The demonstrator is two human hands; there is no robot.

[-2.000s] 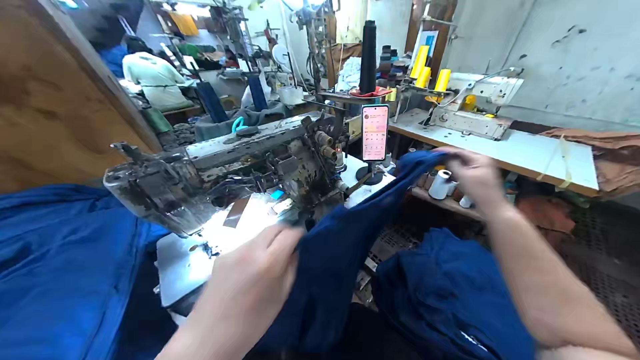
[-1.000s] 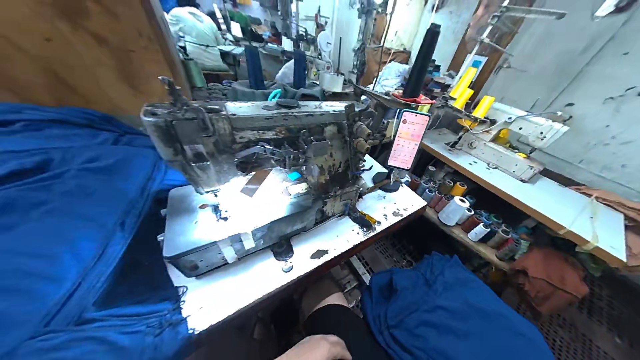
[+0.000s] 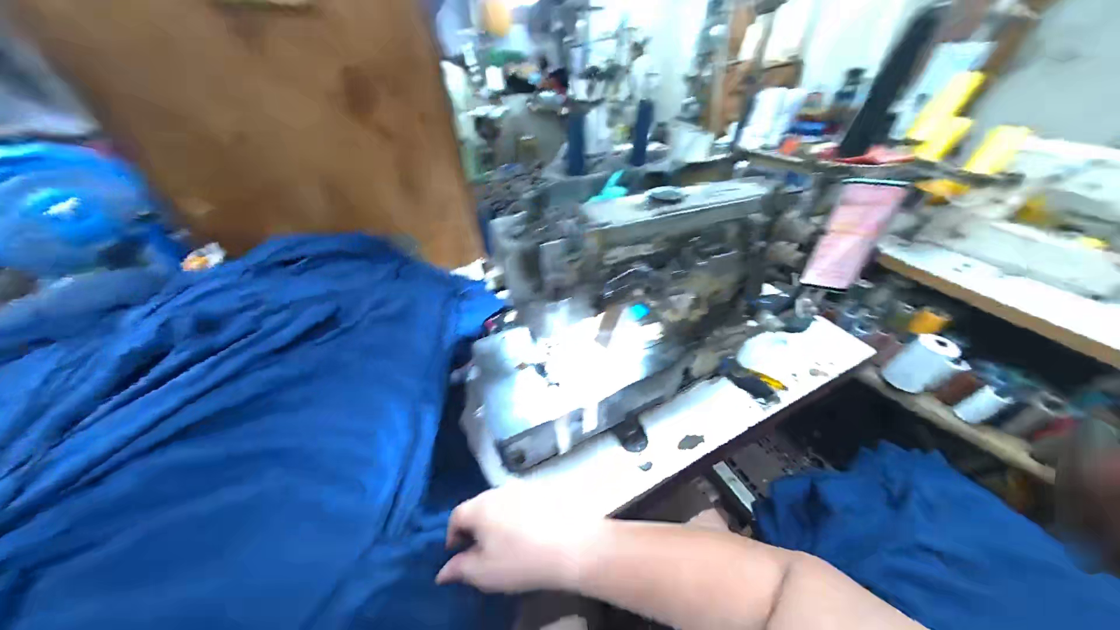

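Note:
My right hand reaches left across the lower middle, with thumb and forefinger apart at the edge of a large pile of blue fabric. Nothing is seen held in it, though blur hides fine contact. My left hand is out of view. Above the hand stands a worn industrial sewing machine, its work light bright on the metal bed. More blue fabric lies bunched at the lower right.
The white machine table has a chipped front edge. A phone stands upright right of the machine. Thread cones fill a shelf below a second table. A wooden board rises behind the left pile.
Two seconds ago both hands held blue fabric stretched in front of the machine; it was out of them one second ago. My right hand is now at the left pile. The view has swung left.

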